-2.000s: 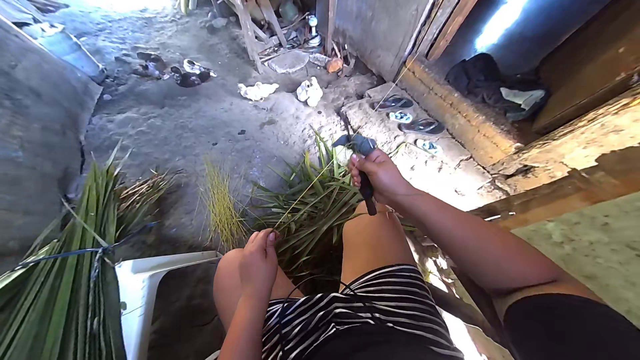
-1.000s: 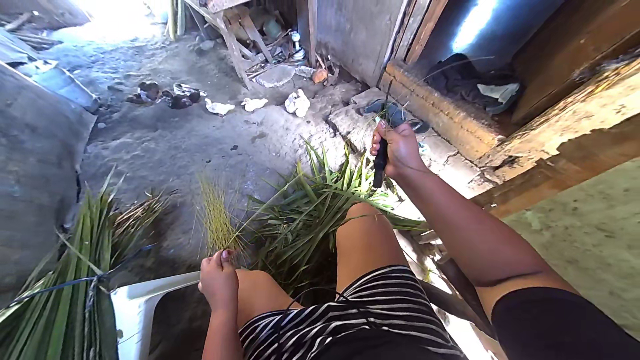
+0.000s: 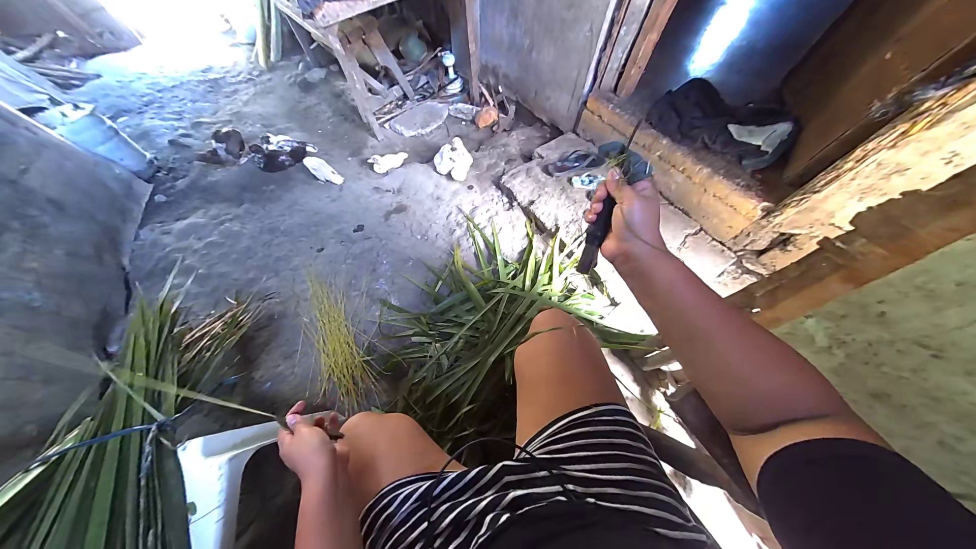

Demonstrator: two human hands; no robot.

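Observation:
My left hand [image 3: 309, 442] is beside my knee, its fingers closed on the end of a thin green palm leaf strip [image 3: 206, 398] that stretches left over a tied bundle of long green palm leaves [image 3: 114, 465]. Raised at the right, my right hand [image 3: 627, 213] grips the dark handle of a knife [image 3: 597, 236]; its blade is thin and hard to make out against the floor. Between my hands, a heap of green leaf strips [image 3: 473, 328] lies by my knees. To its left is a pile of thin yellow-green leaf ribs [image 3: 339, 347].
A white plastic chair [image 3: 210, 473] is at lower left. Dark ducks [image 3: 274, 155] and white ducks [image 3: 454, 158] rest on the dirt floor ahead. Slippers [image 3: 572, 162] lie by a wooden sill [image 3: 671, 168]. A wooden stand [image 3: 354, 84] is farther back.
My left hand has moved down and left. The strip that ran from it toward the right now extends left. My right hand keeps hold of the knife, its handle now in plainer view.

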